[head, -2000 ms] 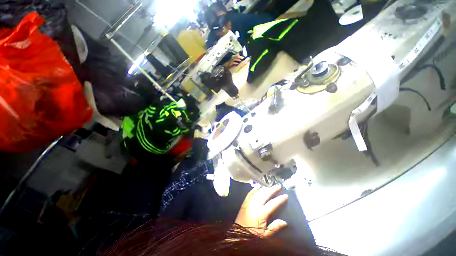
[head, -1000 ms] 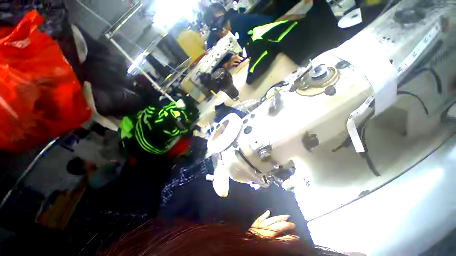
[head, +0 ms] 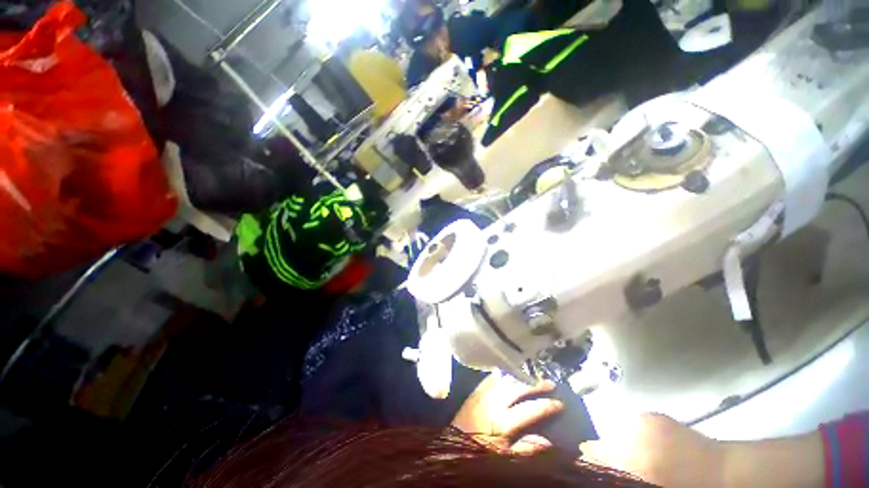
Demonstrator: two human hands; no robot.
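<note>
The dark garment piece (head: pixel 367 381) lies under the needle end of the cream-white sewing machine (head: pixel 610 229) and hangs toward the bottom. My left hand (head: pixel 510 415) is on this cloth just below the presser foot area (head: pixel 548 370), fingers bent and pointing right, holding the cloth down. My right hand (head: pixel 634 450) comes in from the right, with its fingertips at the cloth's right edge. It is overexposed, so its grip is unclear. Dark hair strands cover the bottom of the view and hide part of the cloth and my left hand.
The pale table top (head: pixel 800 391) is at the lower right. A red-orange plastic bag (head: pixel 76 152) hangs at the left. Black-and-neon-green garments (head: pixel 310 243) lie left of the machine head. Behind are another machine (head: pixel 414 119) and a person (head: pixel 424 43). A white band (head: pixel 796 162) wraps the head.
My left hand has moved up from lower on the cloth to near the needle. My right hand and a striped sleeve have come in from the right. The machine shows slightly farther right and lower.
</note>
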